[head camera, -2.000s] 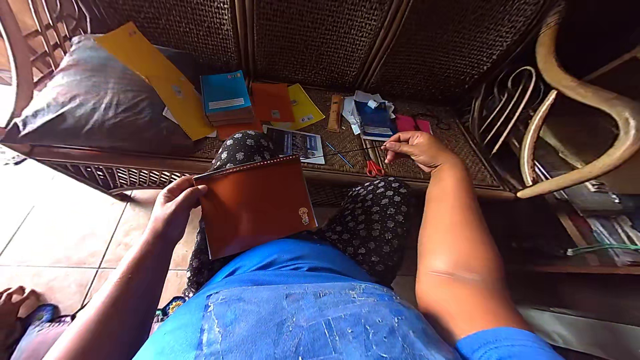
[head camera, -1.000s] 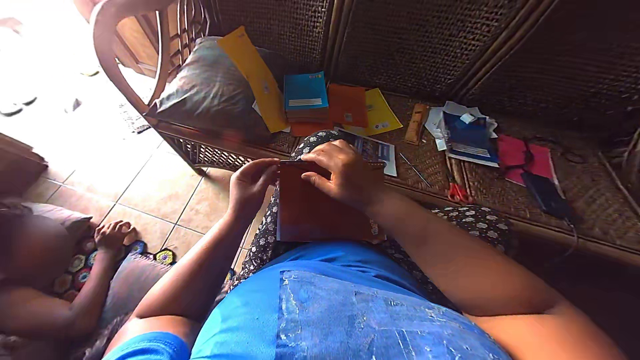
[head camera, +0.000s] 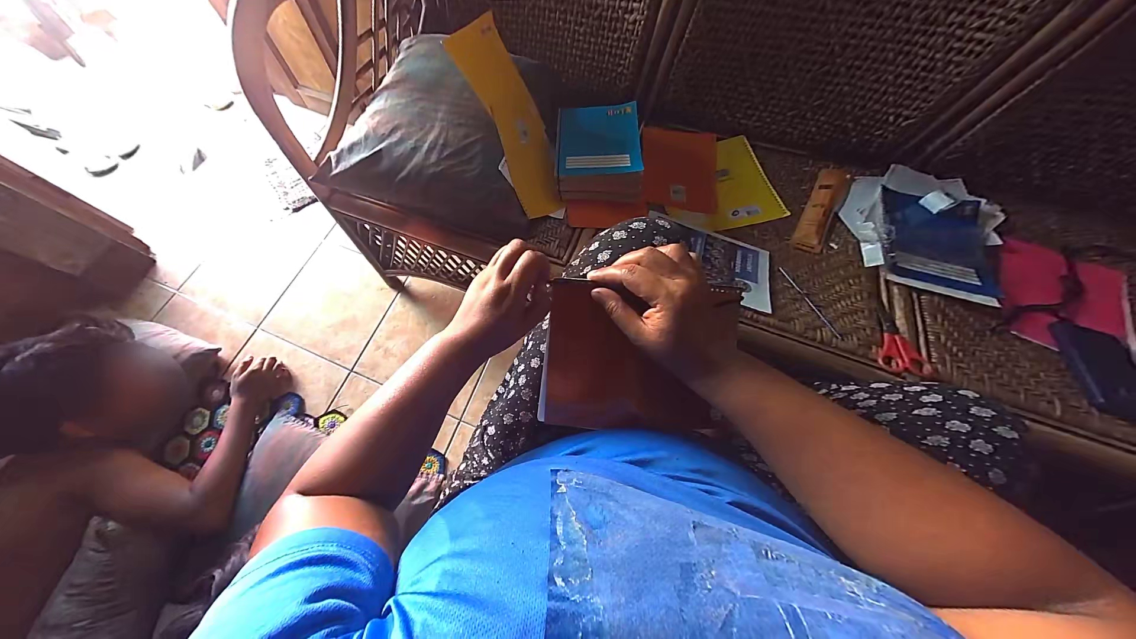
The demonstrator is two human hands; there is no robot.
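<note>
A spiral-bound notebook with a reddish-brown cover (head camera: 621,373) lies on my lap, its binding edge away from me. My left hand (head camera: 508,293) is at its far left corner, fingers curled, touching or pinching the edge. My right hand (head camera: 661,306) rests over the binding edge with bent fingers and the thumb near the cover. What the fingertips grip is too small to tell. Beyond my knees on the woven bench lie a stack of notebooks with a blue one on top (head camera: 599,142), an orange notebook (head camera: 679,169) and a yellow spiral notebook (head camera: 745,182).
Red-handled scissors (head camera: 903,353), a pen (head camera: 809,302), a wooden-looking case (head camera: 820,210), a dark blue notebook on papers (head camera: 941,240) and a dark phone-like object (head camera: 1096,368) lie on the bench. A cushion (head camera: 426,133) leans at its left end. Another person (head camera: 133,470) lies at lower left.
Two seconds ago my right hand was raised near the scissors, off the notebook; it is now at the notebook's binding edge. The view has swung to the left.
</note>
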